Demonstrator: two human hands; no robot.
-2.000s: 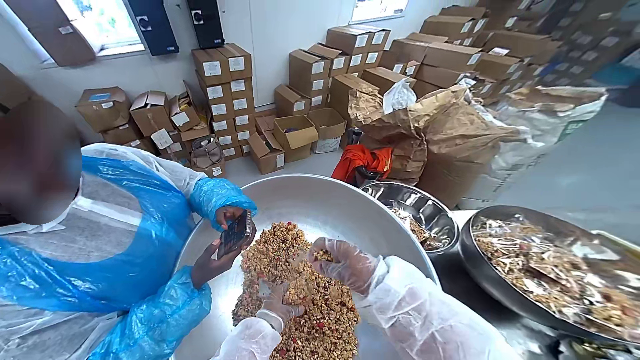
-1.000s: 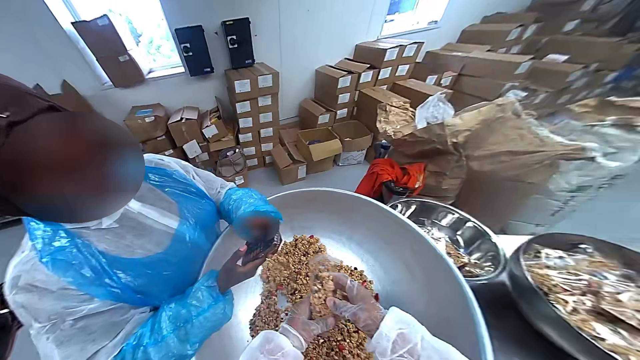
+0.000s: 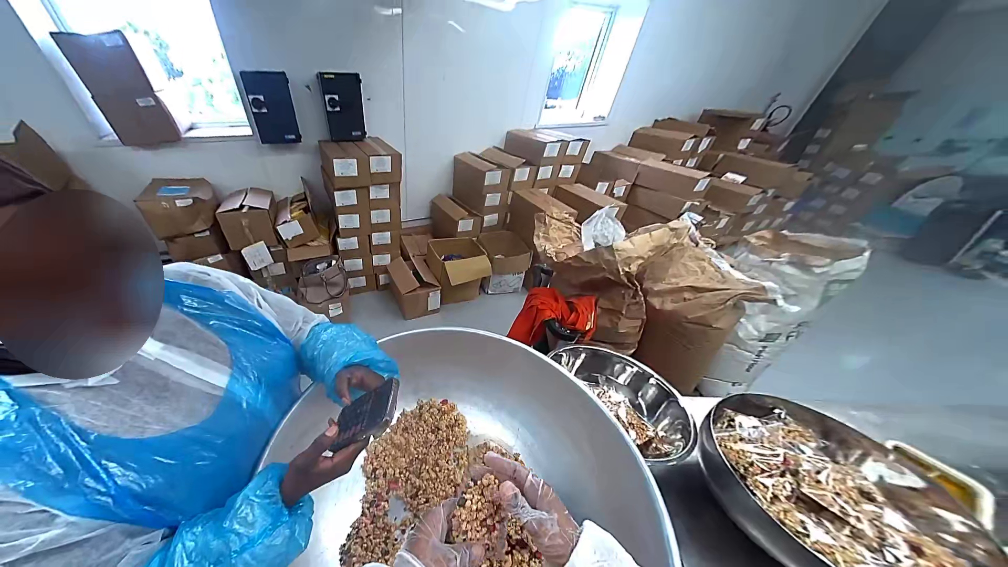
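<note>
A large round metal bowl (image 3: 543, 394) holds a granola-like mix (image 3: 421, 453) with red bits. Low in the bowl, my left hand (image 3: 441, 535), in a clear plastic glove, cups some of the mix from the left. My right hand (image 3: 539, 508), gloved the same way, curls around it from the right. Clumps of mix show between the two hands. Whether thin clear film lies around these clumps, I cannot tell. A co-worker in a blue plastic apron (image 3: 252, 394) stands at the left and holds a dark phone-like device (image 3: 368, 415) over the bowl's rim.
A smaller metal bowl (image 3: 677, 386) with mix and scraps touches the right side. Beyond it stands a wide metal pan (image 3: 709, 449) of mix and wrappers. Large brown paper bags (image 3: 693, 291), an orange cloth (image 3: 543, 311) and stacked cardboard boxes (image 3: 350, 197) are behind.
My hands, farther apart two seconds ago, have come together around the mix. The co-worker still holds the device. The view has shifted, showing more of the wall.
</note>
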